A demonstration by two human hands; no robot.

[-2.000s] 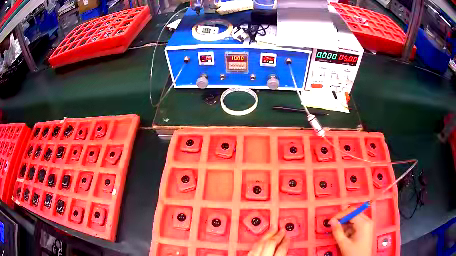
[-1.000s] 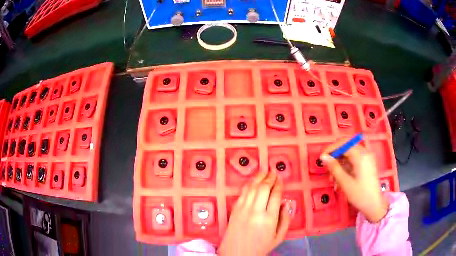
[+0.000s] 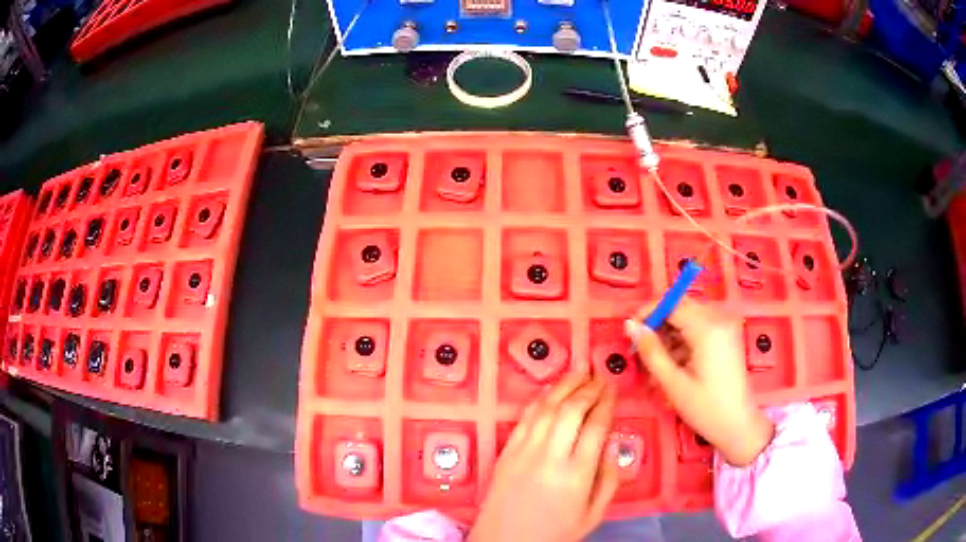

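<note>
The red-pink compartment tray (image 3: 493,302) lies in front of me, with a small module in most pockets. My right hand (image 3: 699,365) holds the blue pen tool (image 3: 674,294) like a pencil, its lower end close to the module (image 3: 616,363) in the third row. The tip is hidden by my fingers. My left hand (image 3: 556,455) lies over the lower middle pockets, its fingertips beside that same module. Whether it grips anything cannot be told. A thin pale line (image 3: 694,220) runs from the silver-white connector (image 3: 640,142) and loops over the tray's right side.
The side tray (image 3: 238,238) with blacker pieces is at left. The blue control box (image 3: 487,32) and white power supply (image 3: 694,48) stand behind. A pale hoop (image 3: 488,79) and dark stick (image 3: 620,100) lie before them. Black leads (image 3: 877,302) lie at right.
My right hand and the pen tool have moved left from a third-row module to the one beside it. The tool line has shifted with them. My left hand has stayed near the lower middle pockets.
</note>
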